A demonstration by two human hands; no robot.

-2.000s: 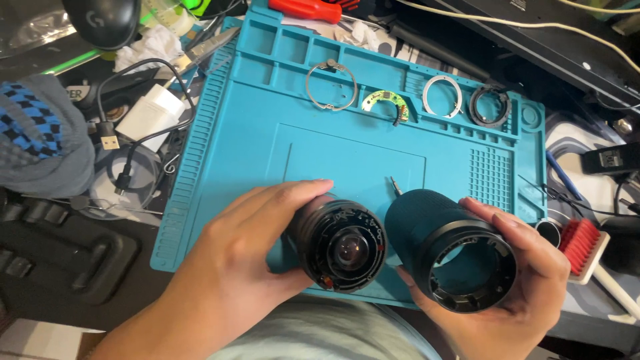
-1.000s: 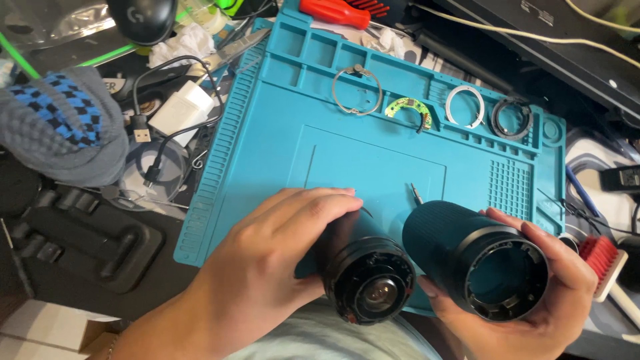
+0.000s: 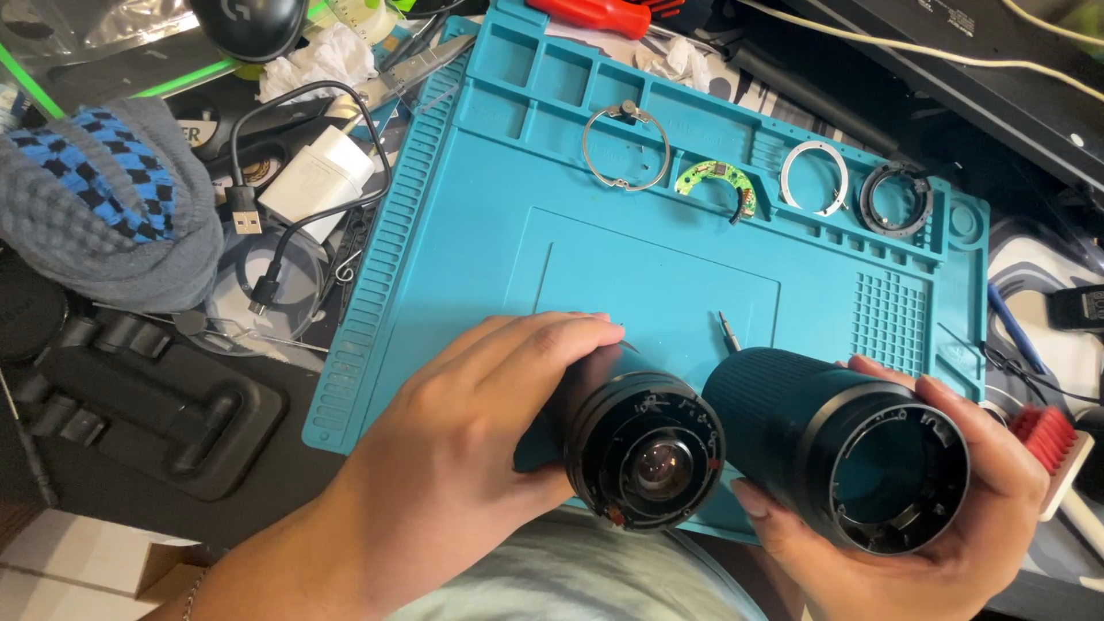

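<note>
My left hand (image 3: 483,431) is closed around a black lens barrel (image 3: 647,448), whose end with a small glass element faces up toward me. In my right hand (image 3: 966,517) is a hollow black lens housing (image 3: 776,405) with a ribbed grip, its open end tilted toward me. The two parts are side by side. A thin metal tool tip (image 3: 729,331) shows behind the housing; the rest of it is hidden. Along the trays of the teal repair mat (image 3: 448,250) lie a thin metal ring (image 3: 586,155), a green curved circuit board (image 3: 720,170), a silver ring (image 3: 787,177) and a black ring (image 3: 869,194).
Left of the mat are a white charger (image 3: 315,185), a black USB cable (image 3: 237,138), a grey and blue cloth (image 3: 172,250) and a black stand (image 3: 164,405). A red screwdriver handle (image 3: 595,15) is at the top; a red-bristled brush (image 3: 1041,438) lies at the right.
The view has shifted somewhat. Both hands keep hold of their lens parts, and the barrel in my left hand has tilted a little since the oldest frame.
</note>
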